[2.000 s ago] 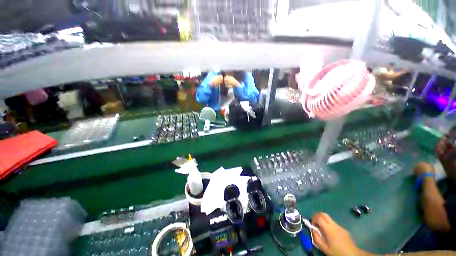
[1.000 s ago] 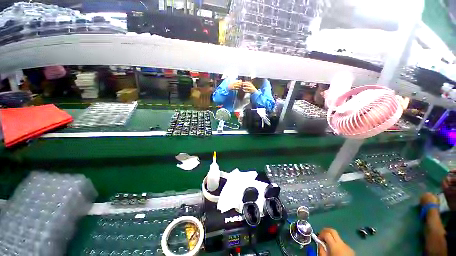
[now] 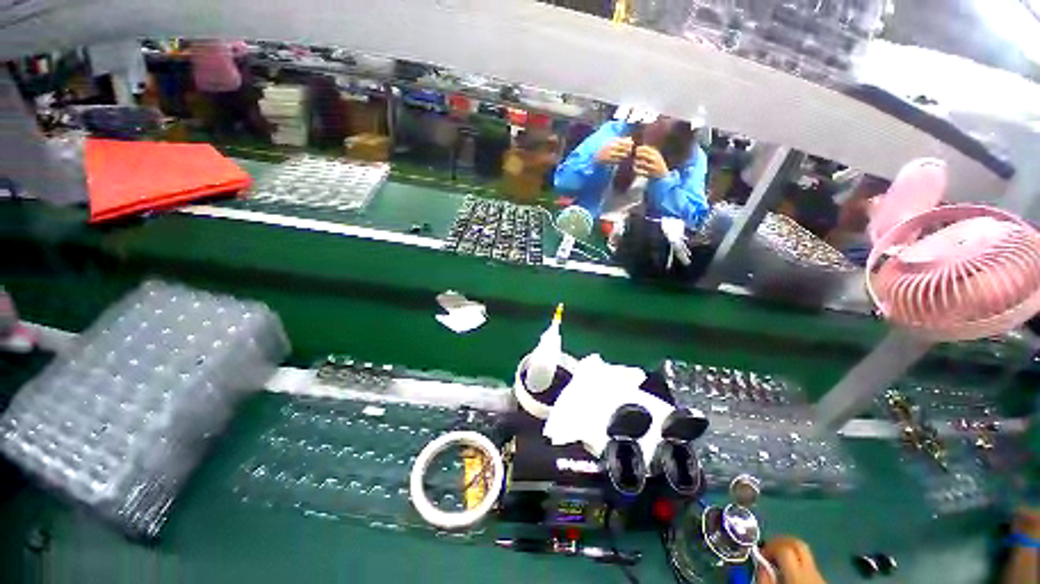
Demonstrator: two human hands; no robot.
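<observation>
My right hand [image 3: 789, 561] is at the bottom edge, partly cut off, with a thin pale item [image 3: 763, 564] at its fingers; what it is cannot be told. It is just right of a small round dispenser [image 3: 731, 527] with its metal lid raised. My left hand is not in view. Left of the dispenser stands the black powered unit [image 3: 545, 467] with a lit display, two black round eyepieces [image 3: 626, 465] and white wipes [image 3: 607, 405] on top. A dark pen-shaped tool [image 3: 570, 549] lies along its front.
A cream tape roll [image 3: 423, 480] lies on a clear blister tray [image 3: 331, 456]; stacked trays [image 3: 143, 394] stand left. A white squeeze bottle [image 3: 546, 354] stands behind the unit. A pink fan [image 3: 958, 272] is at right. Two small black parts [image 3: 876, 564] lie right of my hand. Another person's wrist shows far right.
The view has swung left and down, so the bench things sit further right and higher. My right hand stays beside the dispenser and shows less than two seconds ago.
</observation>
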